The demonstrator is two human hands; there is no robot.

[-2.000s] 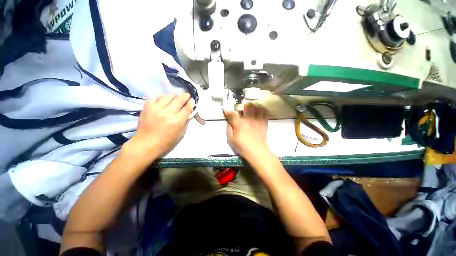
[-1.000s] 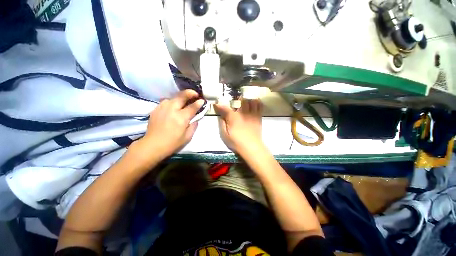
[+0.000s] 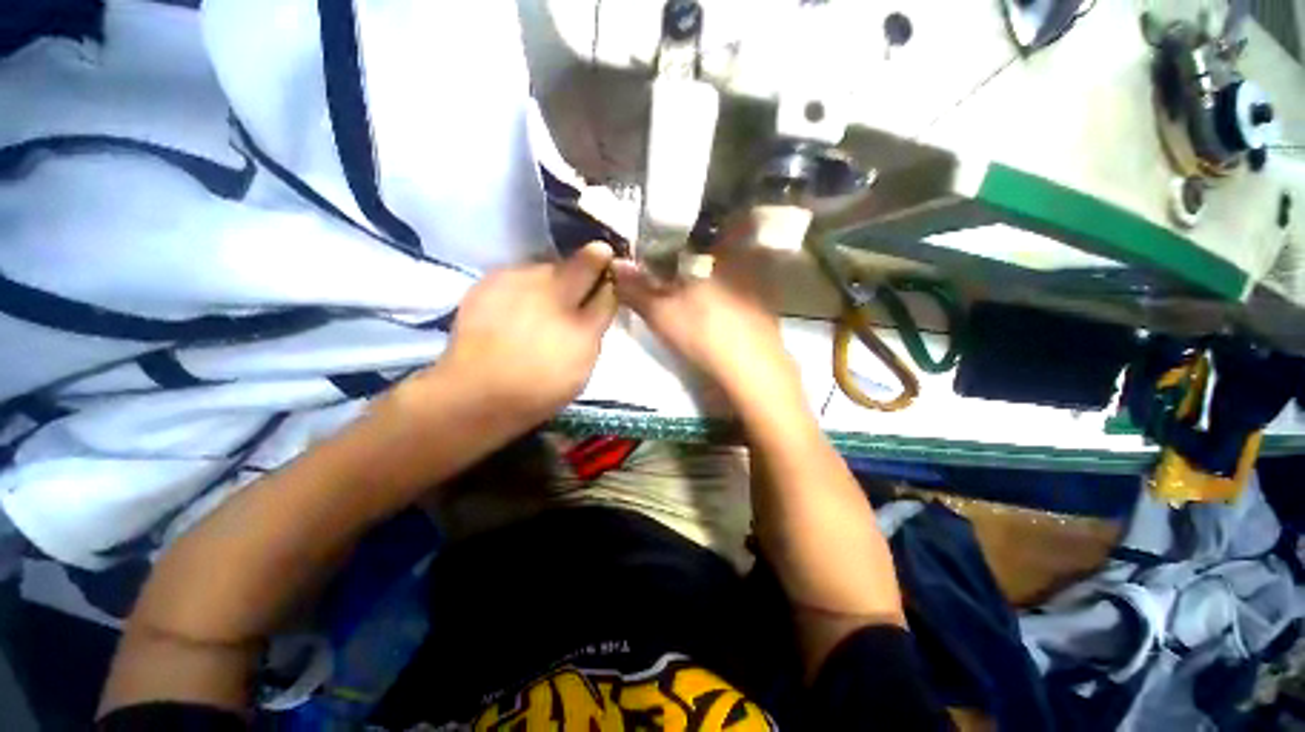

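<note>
Pale grey-blue cloth (image 3: 458, 157) with navy strips lies heaped at the left and runs up to the needle area of the sewing machine (image 3: 916, 157). My left hand (image 3: 530, 336) pinches the cloth's dark edge just left of and below the pale guard (image 3: 681, 150). My right hand (image 3: 711, 322) is beside it, its fingertips meeting the left fingertips at the dark edge. The fingers hide the exact grip and the seam. The needle tip cannot be made out.
Scissors with orange-brown and green handles (image 3: 870, 365) lie under the machine arm. A black pad (image 3: 1045, 355) and a dark bundle with yellow-orange (image 3: 1188, 393) are further right. Navy and grey cloth (image 3: 1181, 615) lies lower right by brown cardboard.
The right hand has moved left from beside the needle area to meet the left hand. The view has shifted, so the machine head sits further right and higher.
</note>
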